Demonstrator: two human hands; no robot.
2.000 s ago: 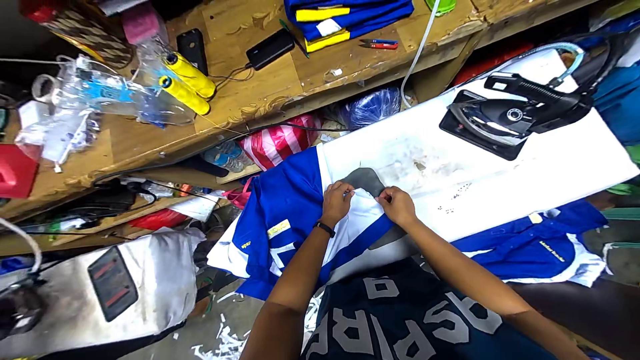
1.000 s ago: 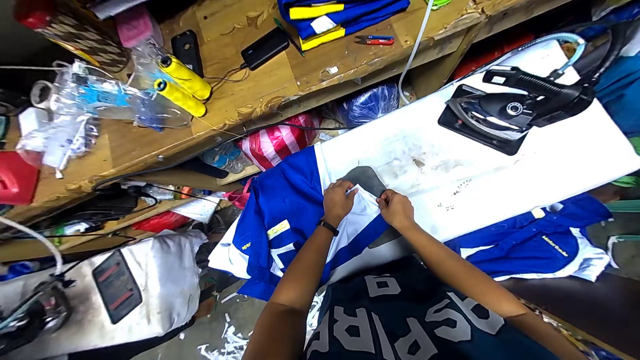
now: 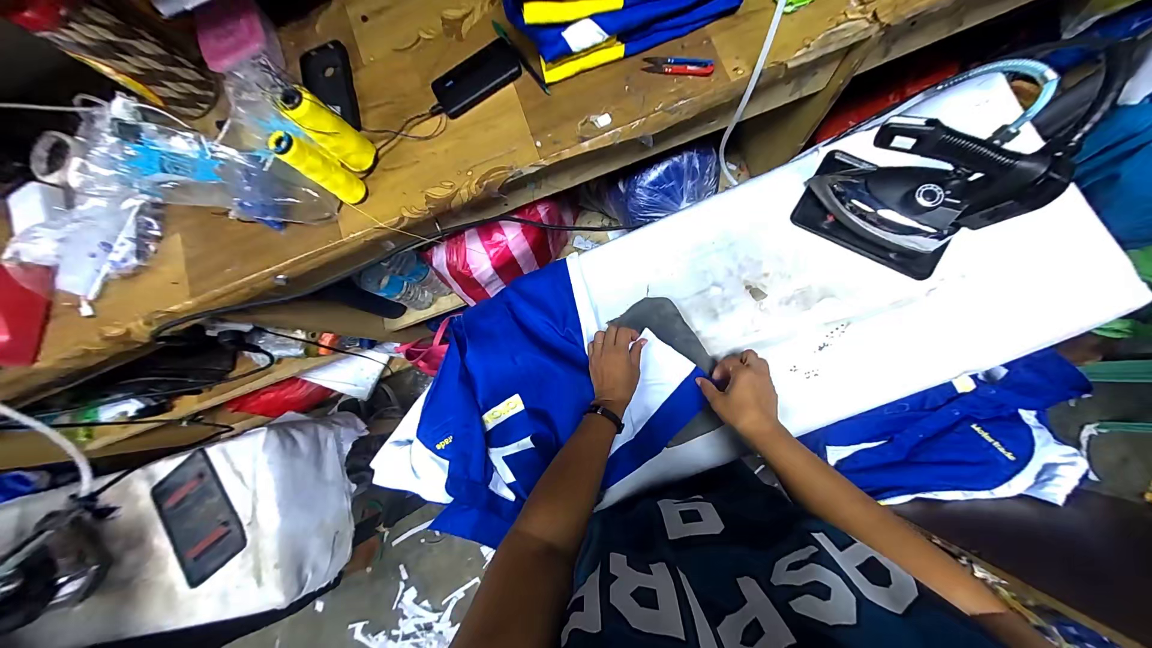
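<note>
A blue and white garment (image 3: pixel 522 360) lies over the near left end of a white padded ironing board (image 3: pixel 972 315). My left hand (image 3: pixel 616 364) rests on its white part, fingertips at the fabric's upper edge. My right hand (image 3: pixel 743 391) pinches the corner of the garment's blue band beside a dark grey patch (image 3: pixel 666 319) on the board. Whether the patch is a separate piece cannot be told. Farther right, a black steam iron (image 3: pixel 927 193) stands on a black rest pad (image 3: pixel 832 234). A second blue and white garment (image 3: pixel 954 441) hangs at the board's near edge.
The wooden workbench (image 3: pixel 486 171) behind holds yellow thread spools (image 3: pixel 328 126), thread snips (image 3: pixel 679 67), a black phone-like device (image 3: pixel 477 78) and folded blue-yellow garments (image 3: pixel 621 31). Another padded surface (image 3: pixel 288 504) with a dark pad (image 3: pixel 198 517) is at lower left. White scraps (image 3: pixel 414 607) litter the floor.
The garment's blue band now reaches to my right hand, and its white part lies flatter across the grey patch. My left hand is more spread over the fabric. The iron has stayed in place.
</note>
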